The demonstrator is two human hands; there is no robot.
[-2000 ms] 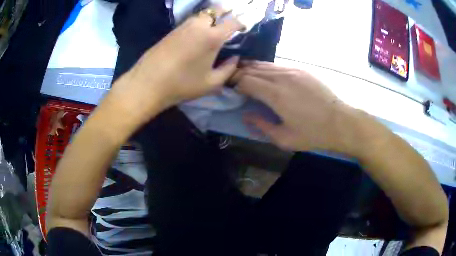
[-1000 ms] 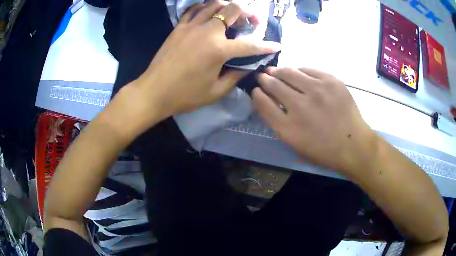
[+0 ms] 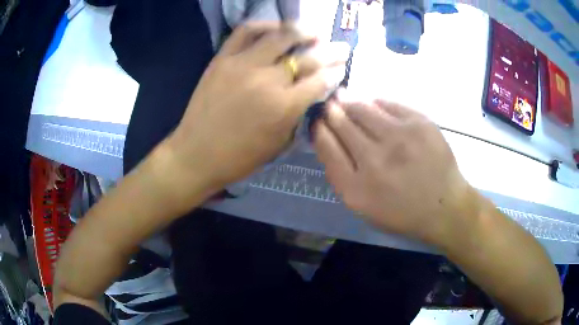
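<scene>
My left hand (image 3: 254, 101), with a ring, lies over the garment piece (image 3: 232, 11) just left of the needle area. Its fingers are bent onto the cloth. My right hand (image 3: 387, 159) is beside it, its fingertips pinching a small dark bunch of the cloth (image 3: 314, 112) between the hands. Most of the pale grey garment is hidden under my left hand. The presser foot area (image 3: 348, 19) is just beyond my fingers. A black fabric piece (image 3: 162, 70) hangs over the table's left part.
A smartphone (image 3: 511, 79) and a red packet (image 3: 557, 92) lie at the right. A blue-grey round cap (image 3: 404, 32) is by the machine head. The ruler strip (image 3: 82, 139) runs along the front edge. A red plastic basket (image 3: 47, 216) with striped cut pieces (image 3: 143, 292) is lower left.
The view has shifted, so the table sits lower. The pale cloth that hung over the front edge between my hands is now mostly out of sight. Both hands stay close together at the cloth.
</scene>
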